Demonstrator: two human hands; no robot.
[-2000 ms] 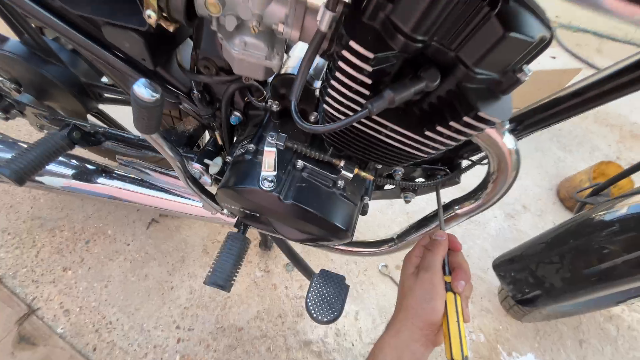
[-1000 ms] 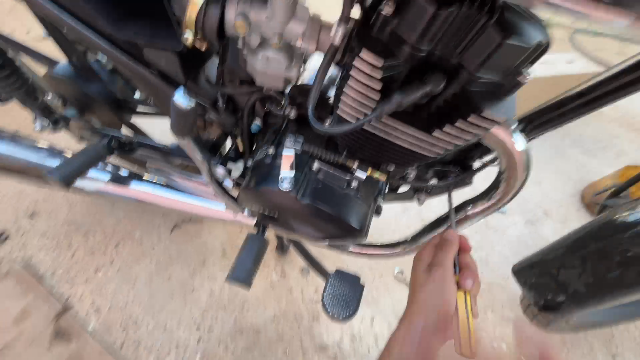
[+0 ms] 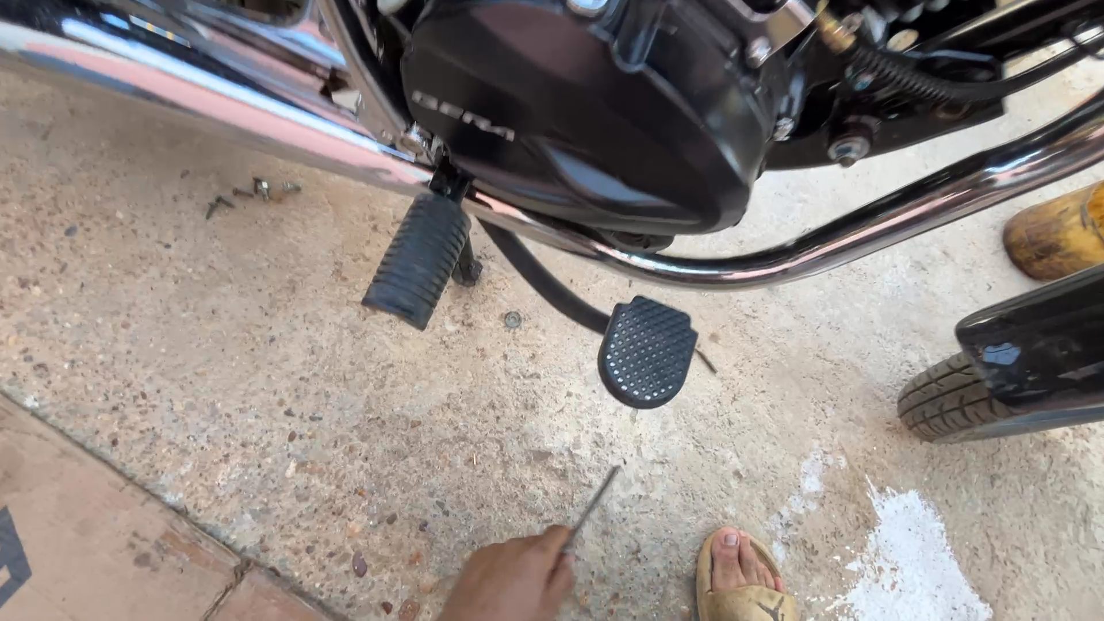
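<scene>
My right hand [image 3: 513,573] is closed around a screwdriver [image 3: 593,509] at the bottom middle of the head view; its metal shaft points up and right, and its handle is hidden by the hand. Above it is the motorcycle's black brake pedal [image 3: 649,354], apart from the tool tip. A ribbed rubber footrest [image 3: 418,259] hangs to the left of the pedal, below the black engine side cover [image 3: 586,121]. The chrome exhaust pipe [image 3: 776,263] curves under the cover and up to the right. My left hand is out of view.
Small screws [image 3: 262,188] lie on the concrete floor at the left, and a small round metal piece [image 3: 512,319] lies near the pedal. A sandaled foot [image 3: 743,573] is at the bottom. The front wheel [image 3: 949,398] and a yellow cylindrical object [image 3: 1056,231] stand at the right.
My right hand has drawn the screwdriver away from the area below the engine's cooling fins, down over the floor. The view has shifted down and closer.
</scene>
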